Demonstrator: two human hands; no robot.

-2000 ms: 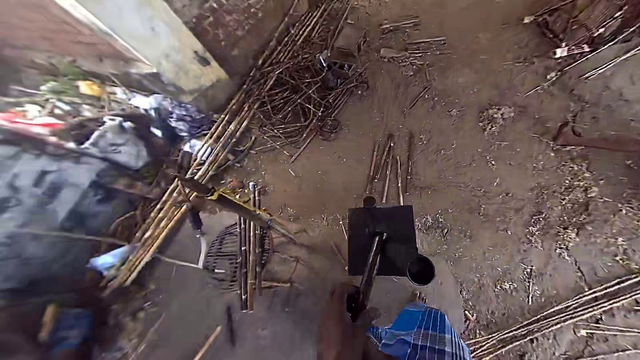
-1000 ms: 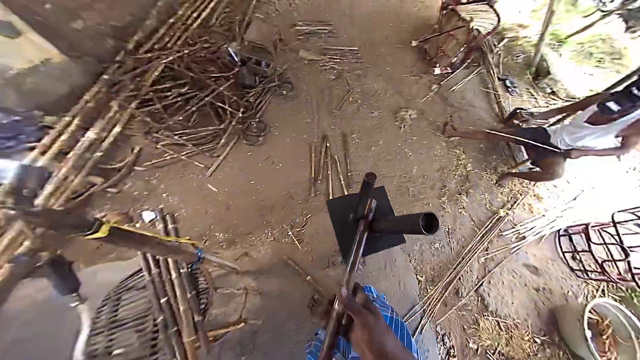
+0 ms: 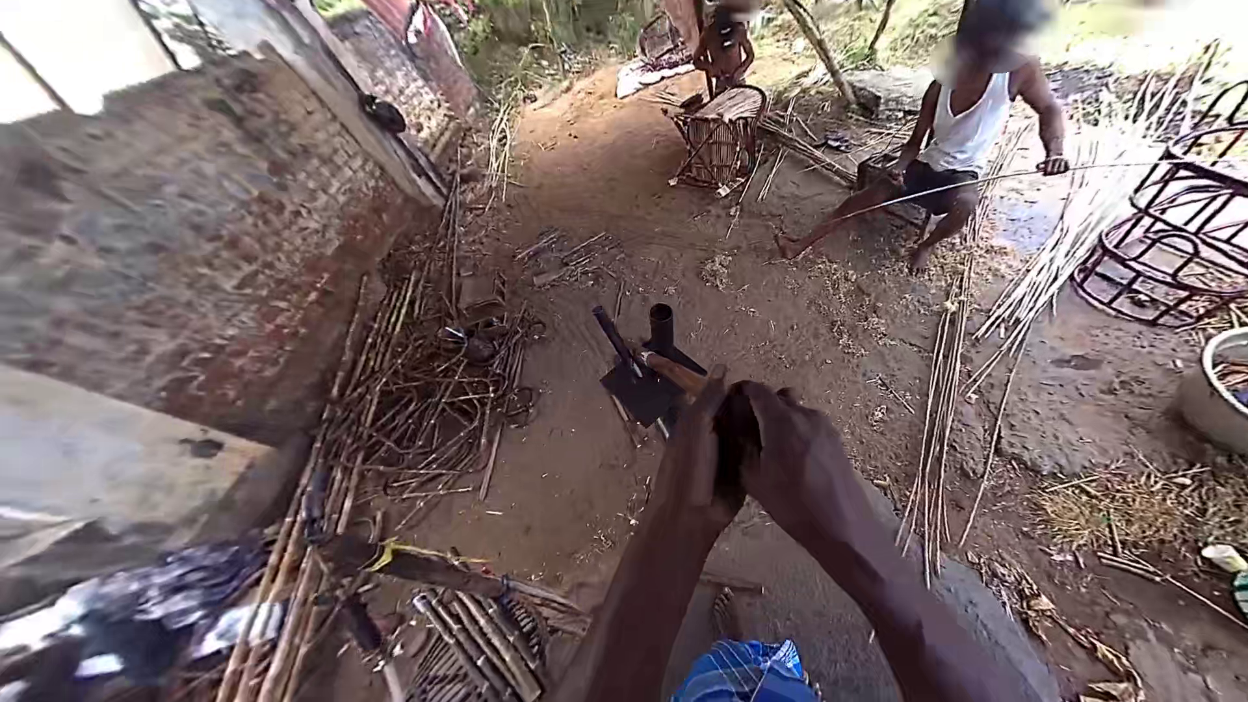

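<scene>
Both of my hands are close together at the middle of the view. My left hand and my right hand are closed around the near end of a brown cane pole, whose far end points up and left. That far end lies by a dark metal jig of upright pipes on a black square plate. Whether the cane sits inside a pipe, I cannot tell. Blue checked cloth shows below my forearms.
Tangled cane offcuts and long poles lie left, beside a brick wall. Short canes rest at the lower left. At the upper right a person sits holding a thin cane, near a cane frame and a white tub.
The view has swung up and left. A second ago one hand held the cane across the jig; now both hands are together at its near end.
</scene>
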